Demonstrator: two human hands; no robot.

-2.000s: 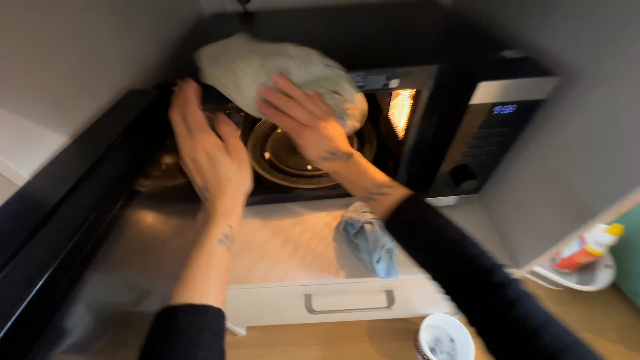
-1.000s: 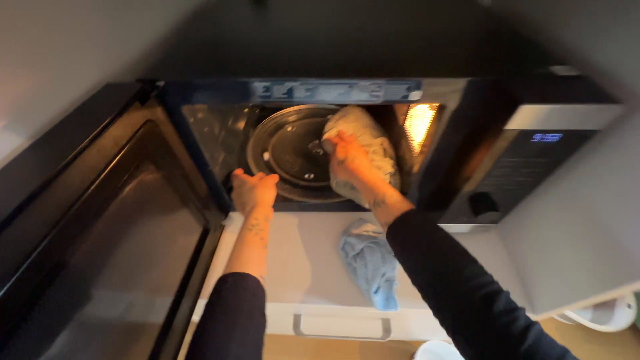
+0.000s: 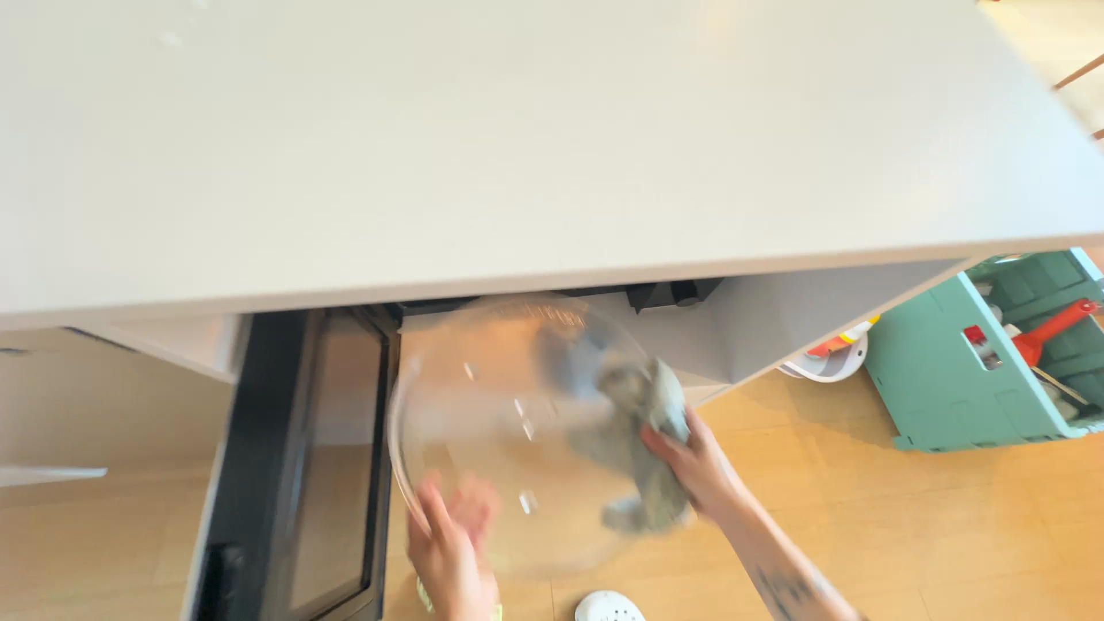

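A round clear glass microwave turntable plate (image 3: pixel 509 440), blurred by motion, is held out in front of the microwave. My left hand (image 3: pixel 448 535) grips its lower left rim. At its right rim, my right hand (image 3: pixel 690 461) holds a greyish-green cloth (image 3: pixel 660 483) against the glass. Through the plate a blue cloth (image 3: pixel 573 358) shows blurred, below the microwave. To the left the microwave door (image 3: pixel 336 457) stands open. Most of the microwave is hidden under the countertop.
A pale countertop (image 3: pixel 535 147) juts out above my hands, its front edge close to the plate. At the right are a green plastic crate (image 3: pixel 931 371) with a red-handled tool (image 3: pixel 1061 332), and a white container (image 3: pixel 832 362) with a bottle. A white shoe (image 3: pixel 608 606) is on the wooden floor.
The turntable plate, inside the microwave one second ago, is now outside in my hands. Both hands have come out with the cloth. The view has shifted to take in the countertop.
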